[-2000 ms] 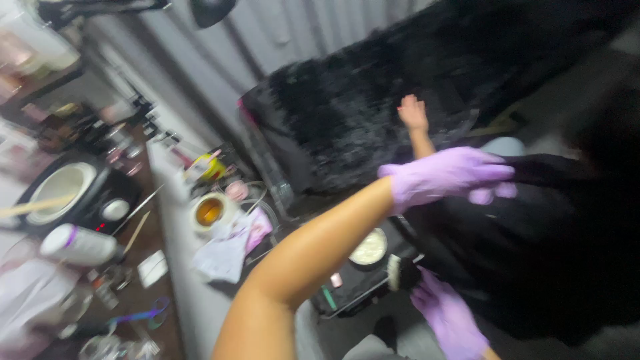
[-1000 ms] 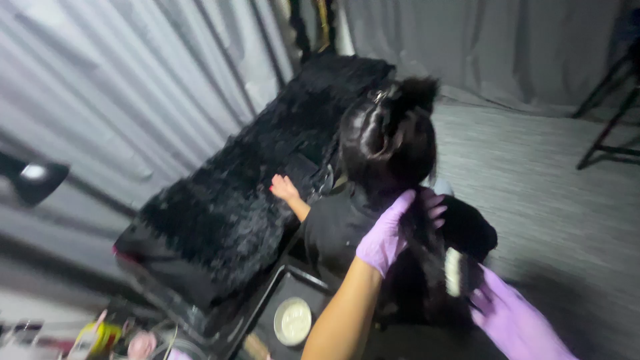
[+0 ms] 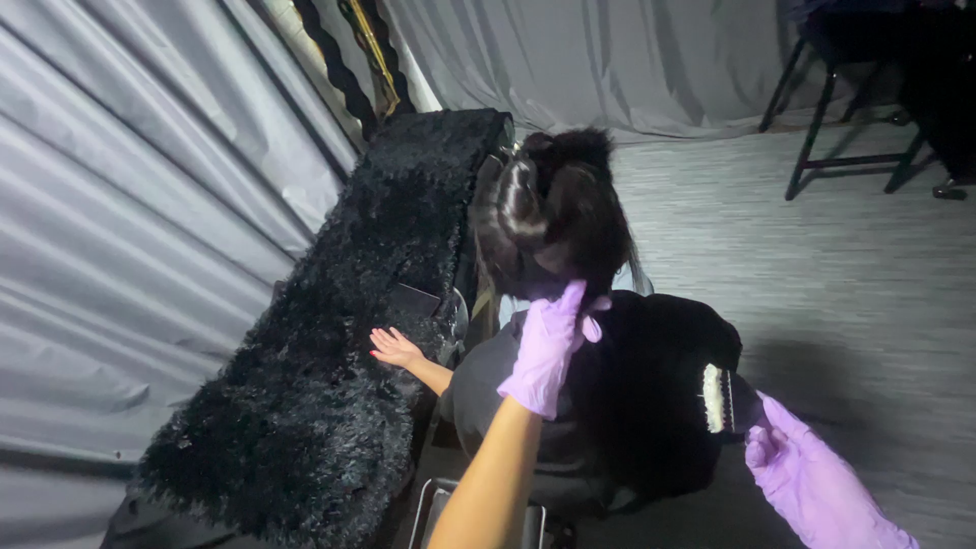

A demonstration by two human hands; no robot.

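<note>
A seated person in black has dark hair, with its upper part gathered up by a metal clip. My left hand, in a purple glove, is at the hair at the nape; its thumb and fingers are near each other, and whether a strand lies between them is too dark to tell. To the right, my gloved right hand grips a black hair dye brush whose bristles carry thick white cream. The brush is apart from the hair.
The person's bare hand rests palm up on a bench with a black furry cover. A dark flat object lies near it. A metal-rimmed tray stands below my left forearm. A black stool is at the upper right, and gray curtains hang behind.
The view has swung from the side table toward the person's head. A second ago a bowl of white cream showed in the tray; now it is out of sight. The brush stays in my right hand.
</note>
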